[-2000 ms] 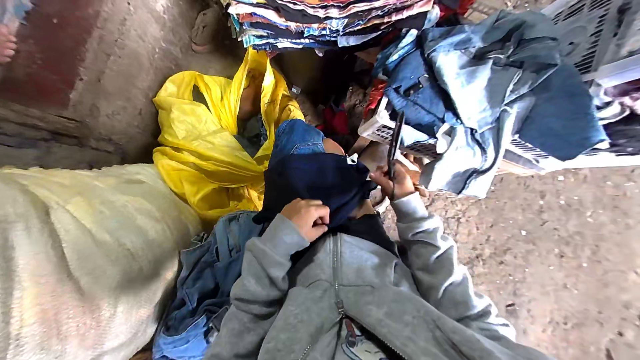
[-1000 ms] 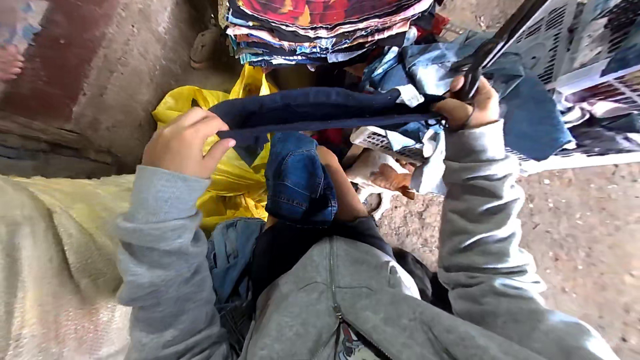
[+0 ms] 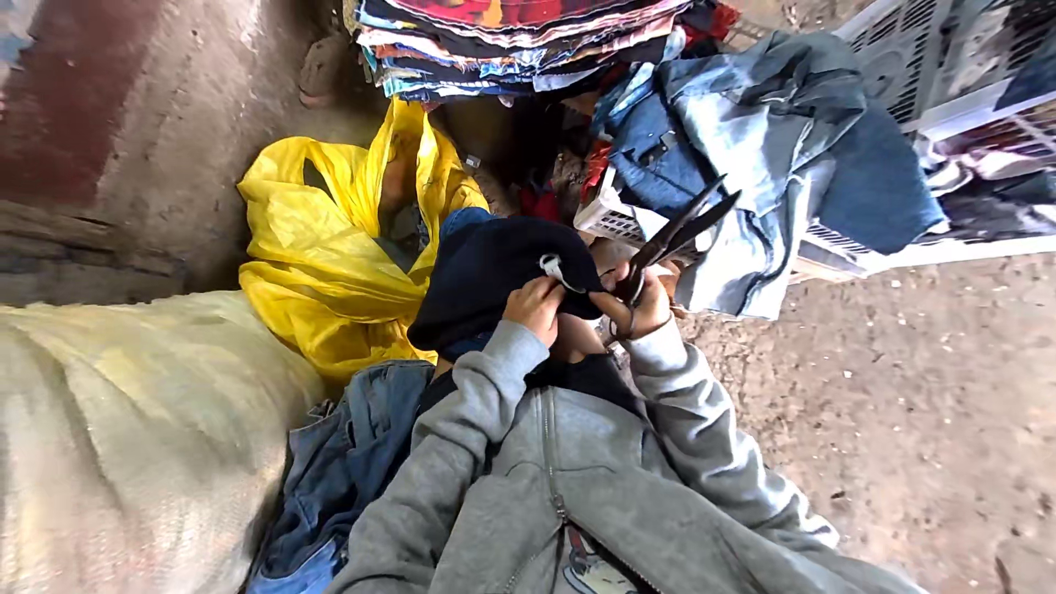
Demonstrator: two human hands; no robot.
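Note:
A dark navy piece of cloth (image 3: 503,276) lies over my lap, on top of blue denim. My left hand (image 3: 536,309) pinches its edge beside a small white tag (image 3: 551,266). In my right hand (image 3: 639,305) is a pair of large dark scissors (image 3: 681,231), blades pointing up and to the right and slightly apart. The fingertips of that hand also touch the right edge of the navy cloth. The fingers partly hide the scissor handles.
A yellow plastic bag (image 3: 309,239) stands left of my lap, above a large woven sack (image 3: 148,437) and folded jeans (image 3: 355,445). Stacked fabric pieces (image 3: 520,41) lie ahead. Denim pieces (image 3: 767,124) hang over white plastic crates (image 3: 899,264) at the right.
The navy cloth, stretched between my raised hands a second ago, now lies on my lap. Both hands have come down and closer together, the scissors staying in my right hand.

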